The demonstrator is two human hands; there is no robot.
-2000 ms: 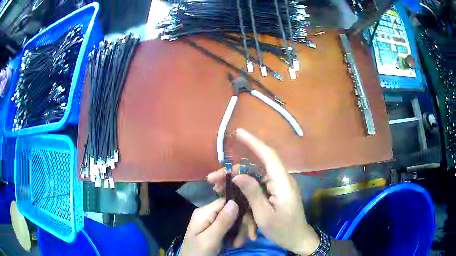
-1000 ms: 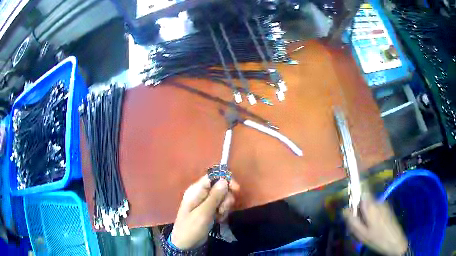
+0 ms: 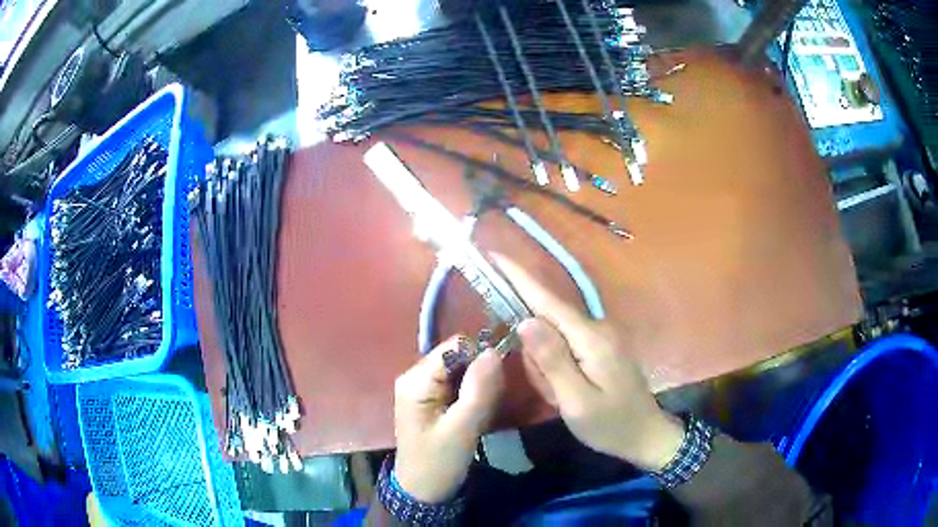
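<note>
My right hand [image 3: 591, 381] holds a narrow silver metal bar [image 3: 437, 229] by its near end, tilted up to the left over the mat. The bar's far part glares white; a row of slots shows near my fingers. My left hand [image 3: 444, 412] grips a small dark cluster of cable ends [image 3: 468, 350] at the bar's near end. Whether the ends sit in the slots cannot be told. Pliers with white handles [image 3: 564, 257] lie open on the mat behind the bar, partly hidden by it.
A black cable heap [image 3: 442, 82] lies across the back of the reddish-brown mat [image 3: 720, 237]. A cable bundle [image 3: 247, 299] lies at left. Beside it are a full blue basket [image 3: 177, 226] and a lighter basket [image 3: 154, 443]. A blue bin [image 3: 874, 443] is lower right, a control panel [image 3: 838, 72] upper right.
The silver bar has left its place at the mat's right side; my right hand has brought it to my left hand. My left hand still holds the cable ends. The view has shifted.
</note>
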